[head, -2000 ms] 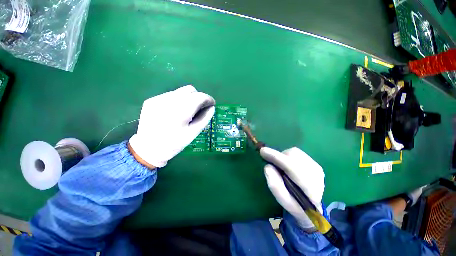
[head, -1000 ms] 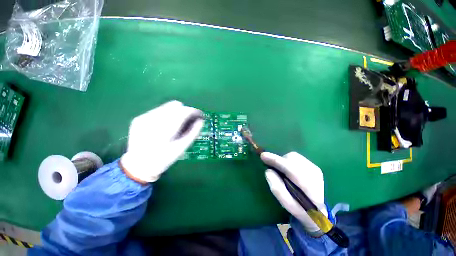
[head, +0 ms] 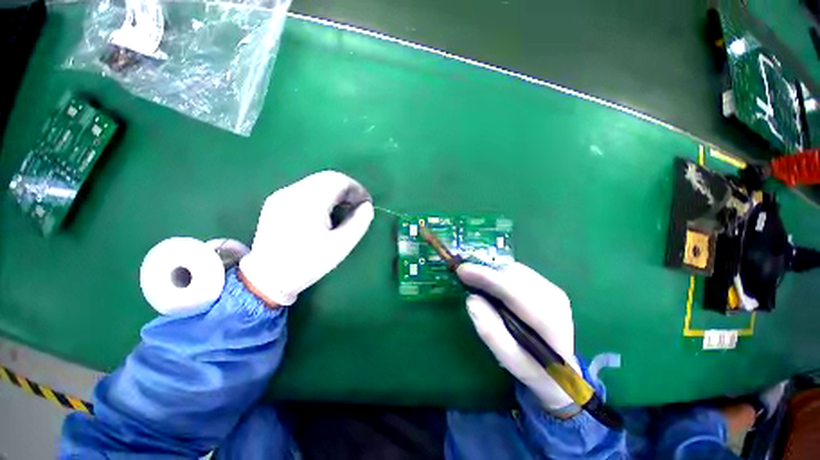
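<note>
A small green PCB panel [head: 481, 235] lies flat on the green mat in front of me. My right hand [head: 521, 328], in a white glove, holds the soldering iron [head: 539, 352] like a pen. The iron's tip is at the panel's upper left part. My left hand [head: 310, 234], also gloved in white, pinches a thin solder wire [head: 388, 211] that runs to the panel near the iron tip. The solder spool [head: 182, 277] stands left of my left wrist, partly hidden by my sleeve.
Another green board [head: 67, 162] lies at the left. A clear plastic bag [head: 202, 67] with a white label is at the upper left. The black iron stand [head: 751, 247] is at the right, near a large board [head: 762, 90]. Part of another person shows at the lower right.
The view has shifted left, so things appear farther right. The iron tip has moved from the panel's right part to its upper left. My left hand has moved off the panel, wire now reaching it.
</note>
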